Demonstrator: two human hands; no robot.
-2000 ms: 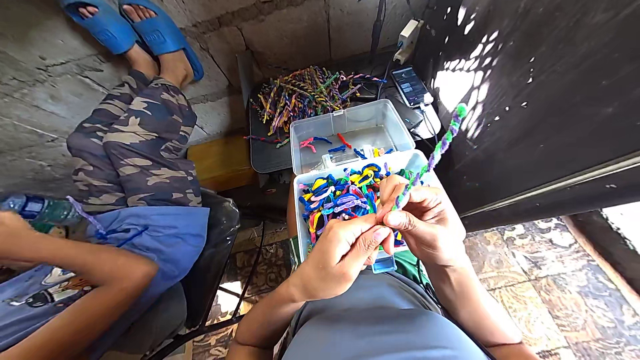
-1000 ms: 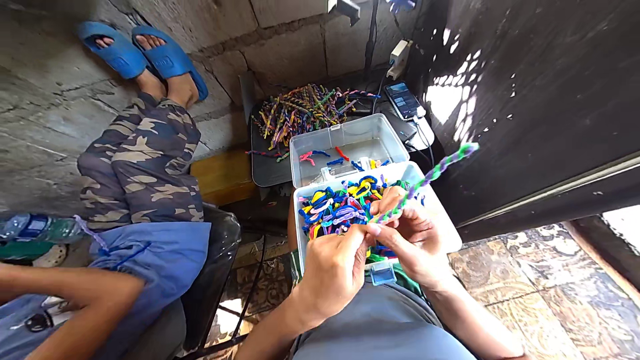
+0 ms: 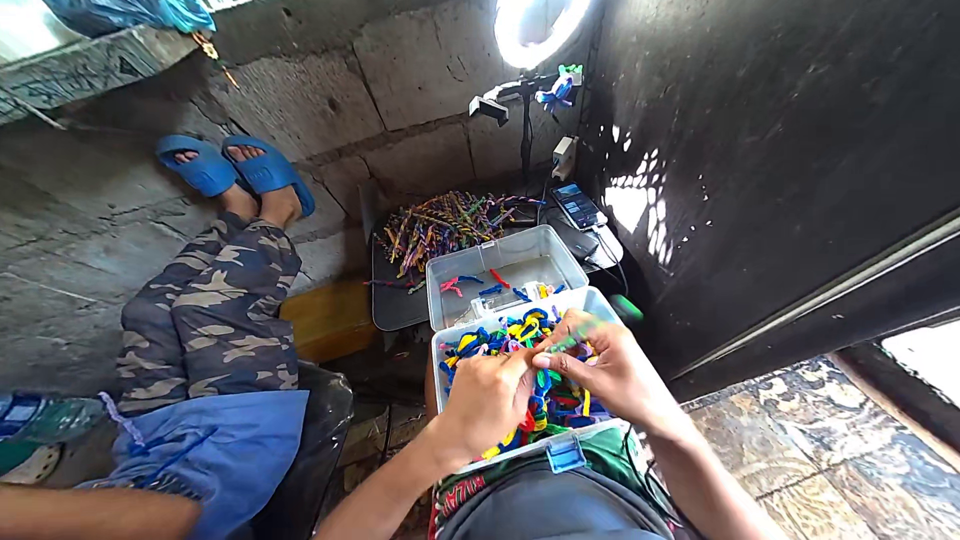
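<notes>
My left hand (image 3: 491, 397) and my right hand (image 3: 619, 371) meet over an opened clear plastic box (image 3: 442, 352) at my lap. Between their fingertips they pinch a green twisted pipe-cleaner stem (image 3: 574, 339), blurred, with its green tip out past my right hand. Loops and short twists of blue, yellow, red, green and purple fuzzy wire (image 3: 536, 326) fill the box's near half. A few red, pink and blue pieces lie in its lid (image 3: 506, 262).
Behind the lid, a heap of twisted stems (image 3: 442, 225) lies on a dark stand with a phone (image 3: 576, 206) and cables. A lit ring light (image 3: 529, 37) stands behind. Another person in camouflage trousers (image 3: 232, 315) sits at left. A dark wall (image 3: 765, 135) rises at right.
The long twisted stem stuck up past my right hand earlier; now it is lower and blurred between my hands. The view has tilted up, showing the ring light.
</notes>
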